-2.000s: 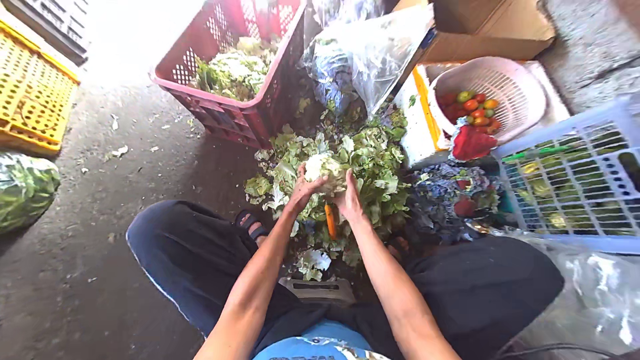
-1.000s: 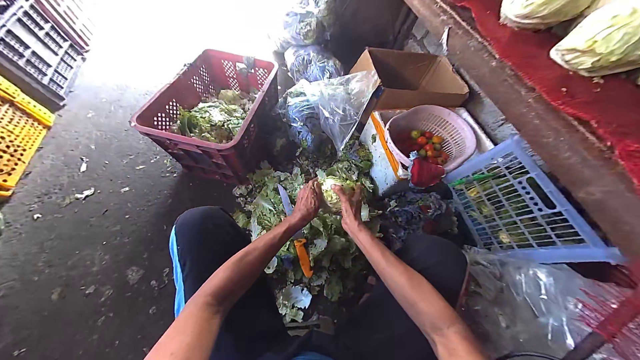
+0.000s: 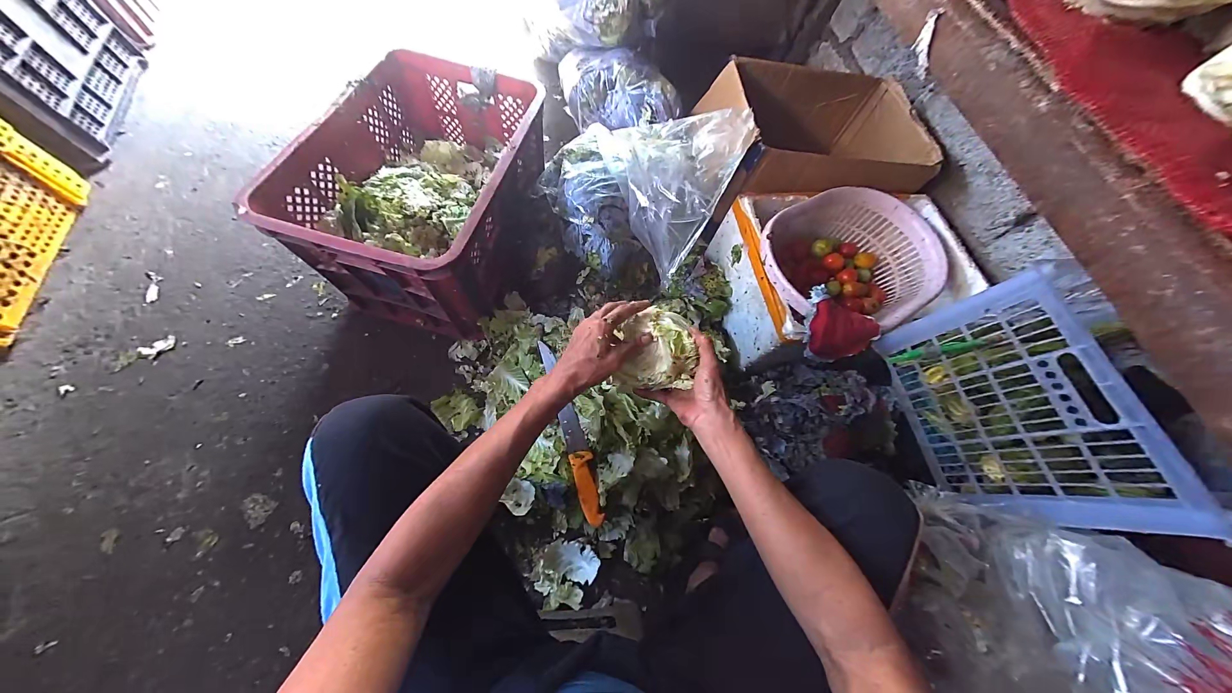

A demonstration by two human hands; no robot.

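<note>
A pale, trimmed head of lettuce or cabbage [image 3: 659, 354] is held between both my hands above a heap of loose green leaves [image 3: 635, 462]. My left hand [image 3: 602, 345] grips its left and upper side, with the fingers over the top. My right hand [image 3: 701, 385] supports its right side and underside. A knife with an orange handle [image 3: 585, 486] lies on the leaves below my left wrist, its blade pointing up and left, partly behind my left forearm.
A red plastic crate [image 3: 356, 245] with leaves stands at upper left. Near it are a clear plastic bag [image 3: 664, 173], a cardboard box [image 3: 818, 125] and a pink basket [image 3: 900, 241] with tomatoes. A pale blue crate [image 3: 1145, 472] leans at right; a yellow crate [image 3: 29, 221] is far left.
The view has shifted. My hands have turned around the pale head, and my left hand now reaches over its top. The knife remains on the leaves.
</note>
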